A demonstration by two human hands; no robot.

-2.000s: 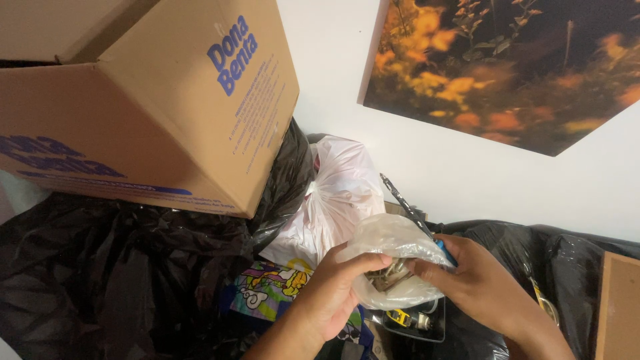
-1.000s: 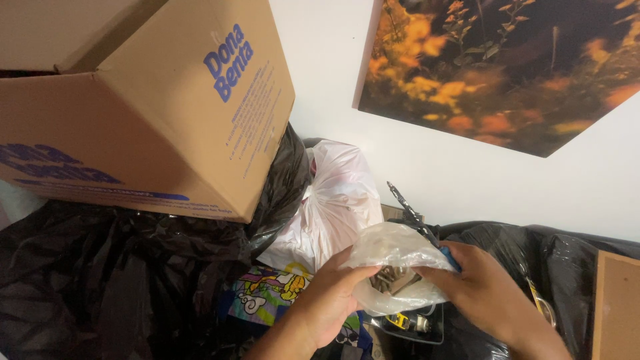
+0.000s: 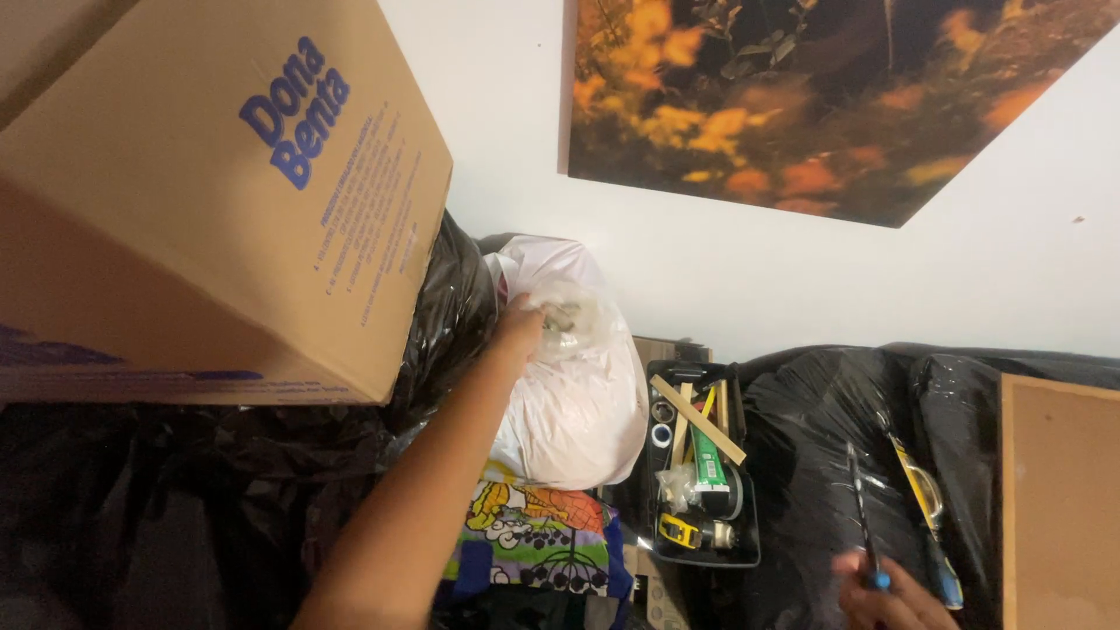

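My left hand grips a small clear plastic bag with small, indistinct items inside, in front of a large white plastic bag. At the lower right my right hand, partly blurred, holds a thin dark tool with a spiral shaft, seemingly a drill bit, with a blue end near the fingers. Between the hands a black plastic tray holds a green tube, wooden sticks and a yellow and black tape measure.
A large cardboard box stands at the upper left on black plastic bags. A colourful printed cloth lies below the white bag. At right are a yellow and blue handled tool on black plastic and a brown board. A flower picture is against the white wall.
My hands have moved apart: the left went up and left with the clear bag, the right down and right with the thin tool. The tray between them is uncovered.
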